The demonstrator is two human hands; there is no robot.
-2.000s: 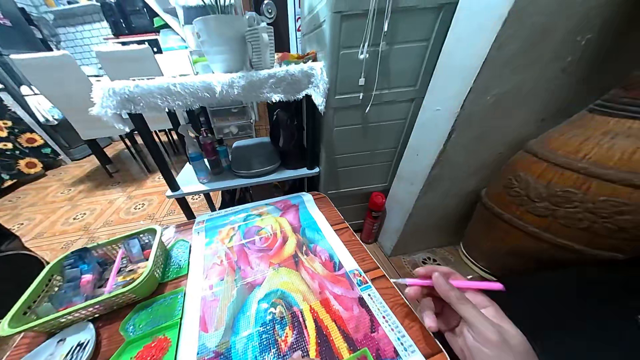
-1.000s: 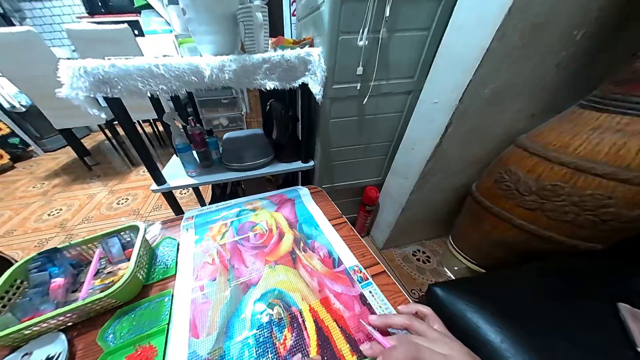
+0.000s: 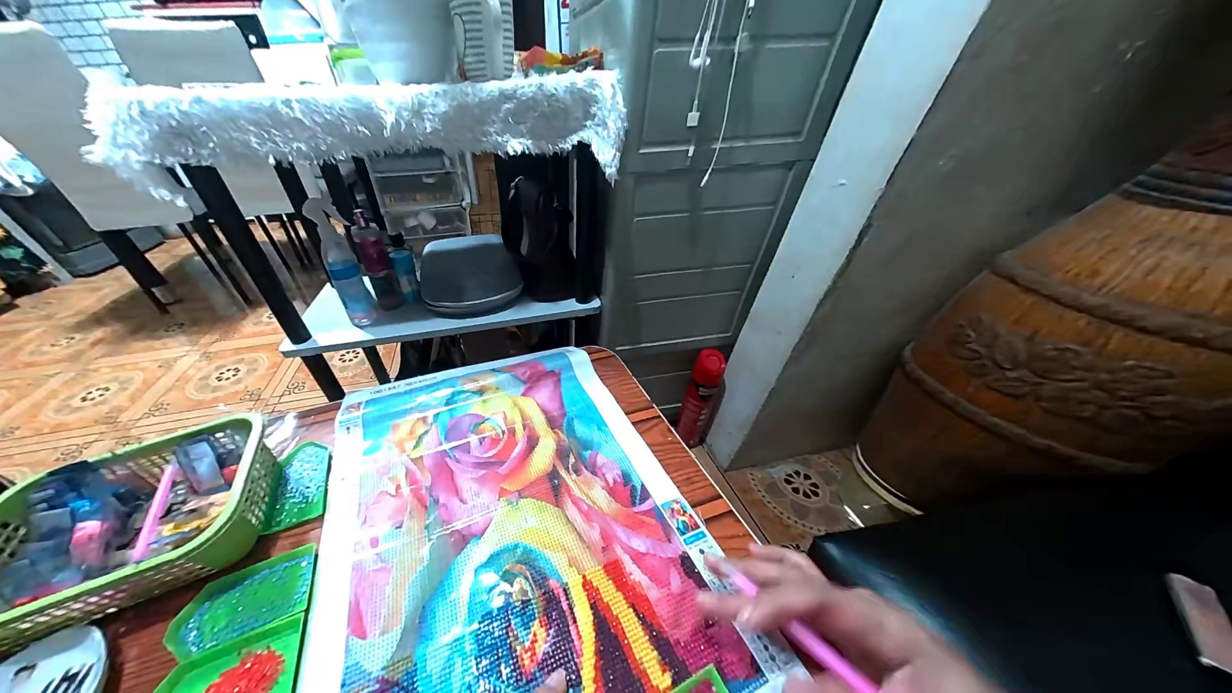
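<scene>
A diamond painting canvas (image 3: 500, 510) of colourful roses lies on the wooden table. Over its lower right edge is my right hand (image 3: 828, 616), a little blurred, with a pink applicator pen (image 3: 818, 647) held between the fingers. Only a fingertip of my left hand (image 3: 552, 682) shows at the bottom edge, near the corner of a green tray (image 3: 703, 681); whether it holds anything is hidden. Left of the canvas lie green bead trays, one with red beads (image 3: 248, 671), another with bluish beads (image 3: 252, 599).
A green plastic basket (image 3: 252, 481) of small containers stands at the left, above a white dish (image 3: 58, 664). Behind the table is a shelf (image 3: 385, 330) with bottles and a grey case (image 3: 470, 274). A red canister (image 3: 701, 399) stands on the floor. A black seat (image 3: 1001, 568) is at the right.
My right hand has moved from beside the canvas onto its lower right edge, with the pink pen still in it. The view has shifted somewhat.
</scene>
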